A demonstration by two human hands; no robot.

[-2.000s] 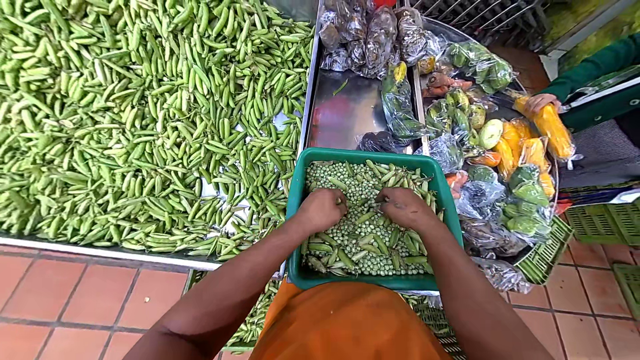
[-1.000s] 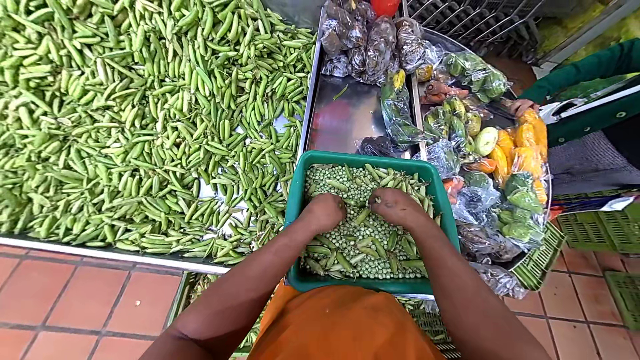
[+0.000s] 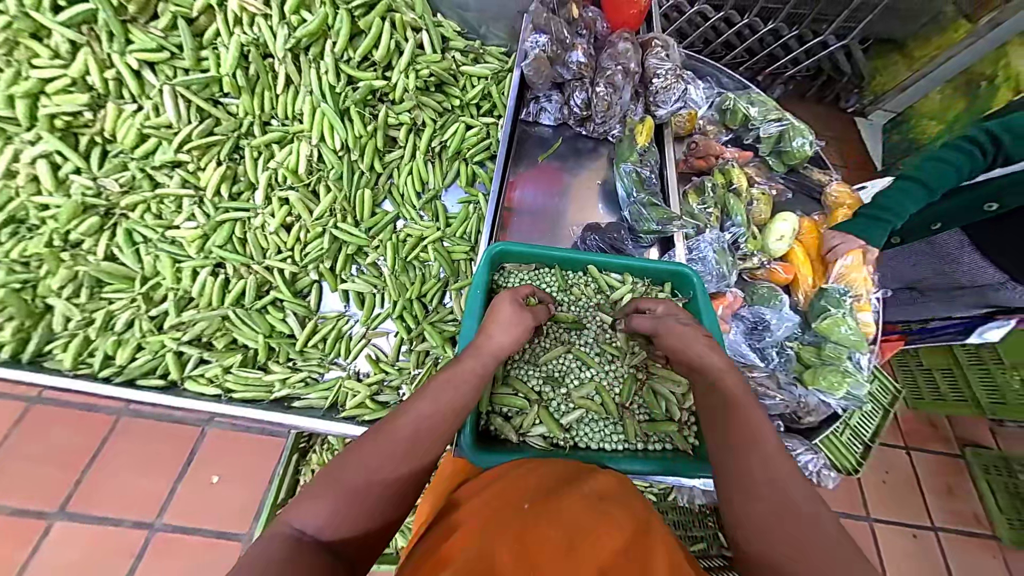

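A green plastic basin (image 3: 588, 460) in front of my body holds loose shelled peas (image 3: 552, 364) with several pea pods (image 3: 592, 400) lying on them. My left hand (image 3: 516, 316) is over the basin's left part, its fingers closed on a small green pod piece (image 3: 531, 302). My right hand (image 3: 660, 324) hovers over the right part, fingers bent down by the pods; its fingertips are partly hidden, so what it grips cannot be told. Left of the basin, a big heap of pea pods (image 3: 240, 200) covers a metal-edged display table.
Bagged vegetables (image 3: 832, 336) fill the curved display at right, where another person's hand (image 3: 848, 244) in a green sleeve touches a wrapped yellow item. A metal tray (image 3: 552, 192) lies behind the basin. Green crates (image 3: 944, 372) stand on the tiled floor at right.
My hands have moved apart; one second ago they were closer together over the peas. The other person's hand has come further into view over the bagged vegetables.
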